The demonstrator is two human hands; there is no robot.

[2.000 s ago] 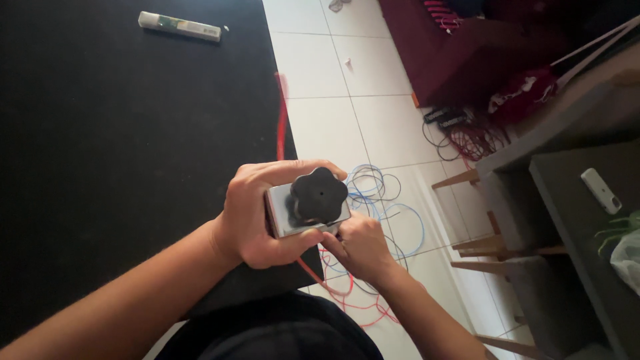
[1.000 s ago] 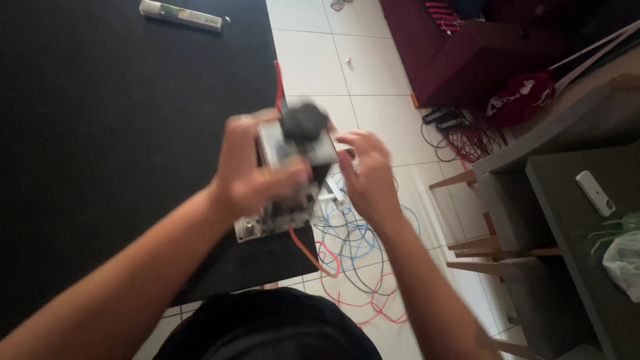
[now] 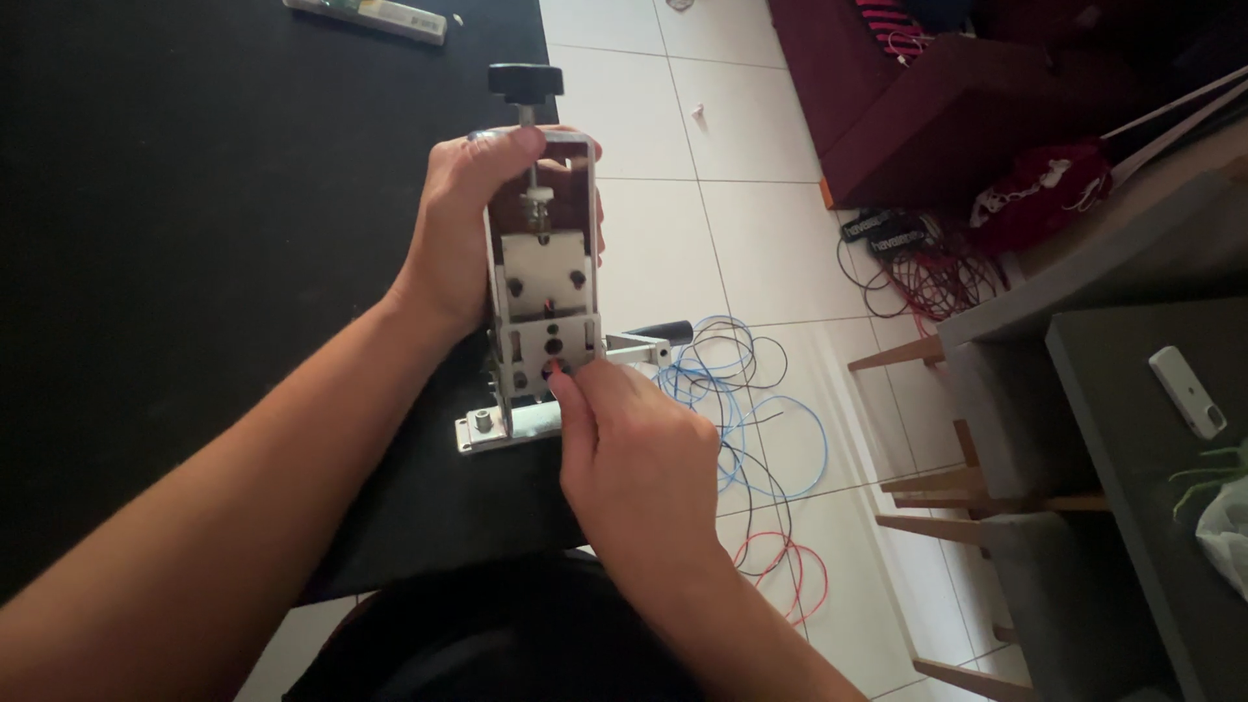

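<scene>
A metal wire stripping machine [image 3: 544, 263] stands at the edge of the black table, its feed holes facing me. On top is a black knob [image 3: 526, 82] on a threaded rod. My left hand [image 3: 468, 214] grips the upper frame, thumb over the top edge. The thumb and index finger of my right hand [image 3: 634, 448] pinch a red wire [image 3: 556, 368] at one of the lower holes; most of the wire is hidden by the hand. A crank with a black handle [image 3: 668, 332] sticks out on the machine's right side.
The black table [image 3: 195, 175] bears a long white box [image 3: 390, 18] at the top. Blue, black and red wires [image 3: 780, 468] lie loose on the tiled floor. Grey chairs [image 3: 1043, 585] and a grey table with a white phone [image 3: 1187, 390] are at the right, a dark red sofa [image 3: 907, 117] behind.
The machine has been tilted, so its holed face now shows below the knob. My right hand, apart from the machine one second ago, is now at its holes with the red wire.
</scene>
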